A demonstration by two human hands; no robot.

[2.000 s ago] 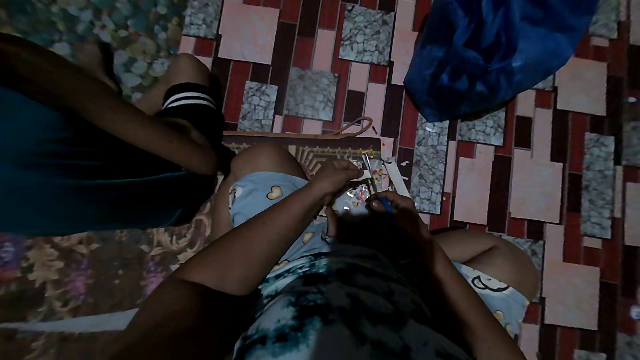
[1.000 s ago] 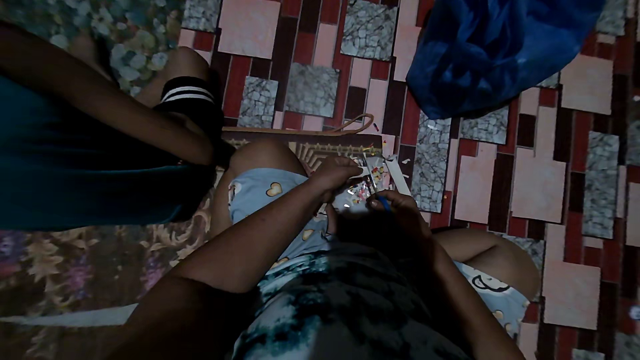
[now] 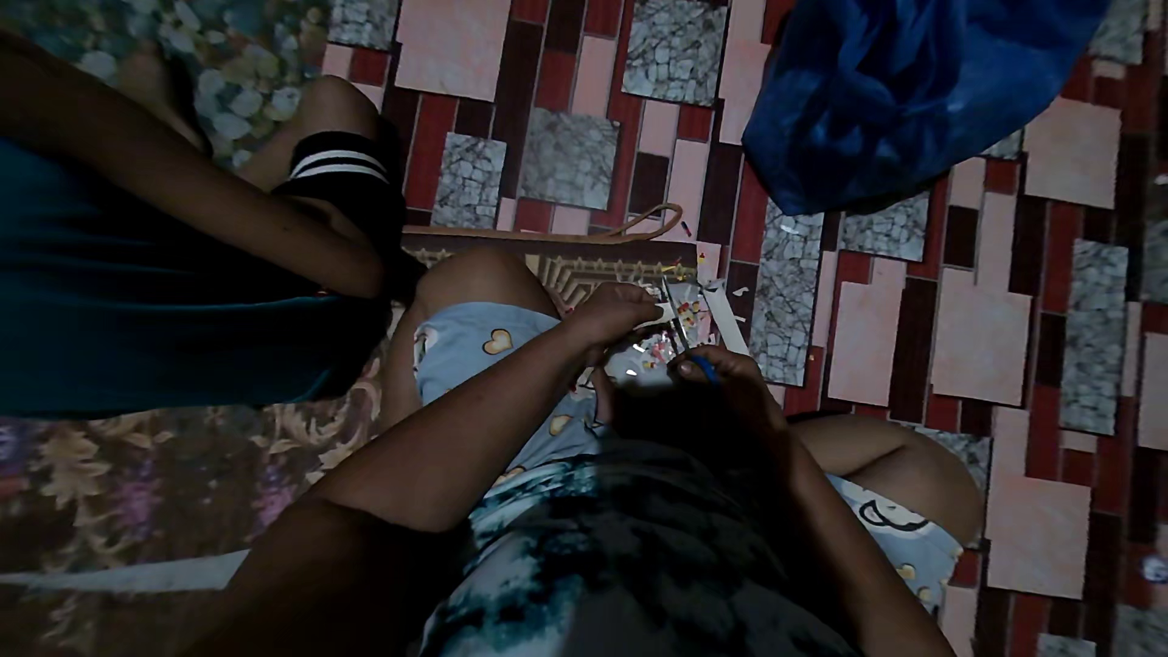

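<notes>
My left hand (image 3: pixel 613 318) pinches a small white piece (image 3: pixel 662 316), perhaps paper, between thumb and fingers. Blue-handled scissors (image 3: pixel 676 315) are in my right hand (image 3: pixel 725 370), their blades pointing away from me beside the white piece. Beneath and between the hands lie many small scraps (image 3: pixel 652 351) in white, red and yellow, on a pale, shiny surface whose kind I cannot tell. A white strip (image 3: pixel 725 319) lies just right of the scissors. The light is dim, and the lower fingers of both hands are partly hidden.
A person in a dark teal garment (image 3: pixel 164 301) sits close at my left. A blue plastic bag or sheet (image 3: pixel 894 100) lies on the patterned floor (image 3: pixel 981 333) at upper right. A brown strap loop (image 3: pixel 652 222) lies beyond my hands. Floral matting (image 3: pixel 164 465) spreads at lower left.
The scissor blades have shifted slightly against the white piece. Both hands stay in nearly the same place.
</notes>
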